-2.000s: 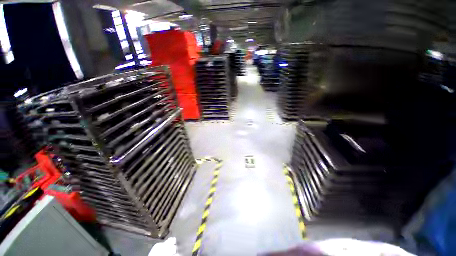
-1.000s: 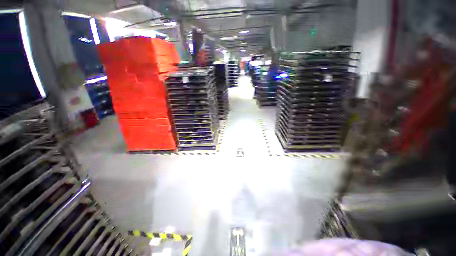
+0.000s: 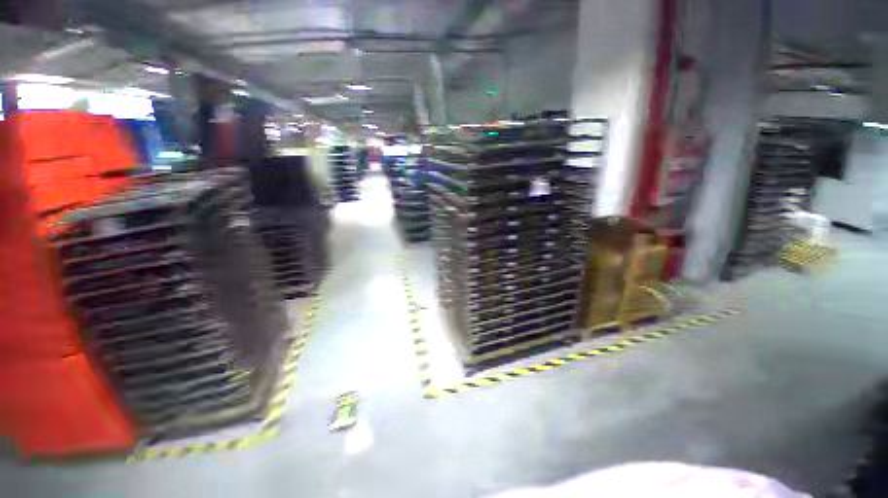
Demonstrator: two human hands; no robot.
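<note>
Neither of my hands can be made out. A tall dark slotted rack with a small white label stands nearest in front, right of the aisle. Another slotted rack stands on the left, blurred. A pale pinkish-white shape is cut off by the bottom edge; I cannot tell what it is.
Tall red stacked boxes stand at the far left. Yellow-black tape edges the grey aisle. A yellow frame stands by a white pillar with a red pipe. Another rack stands farther right.
The view has moved forward along the aisle and turned right. The red stack and racks have shifted left and look nearer; the pillar and yellow frame now show clearly.
</note>
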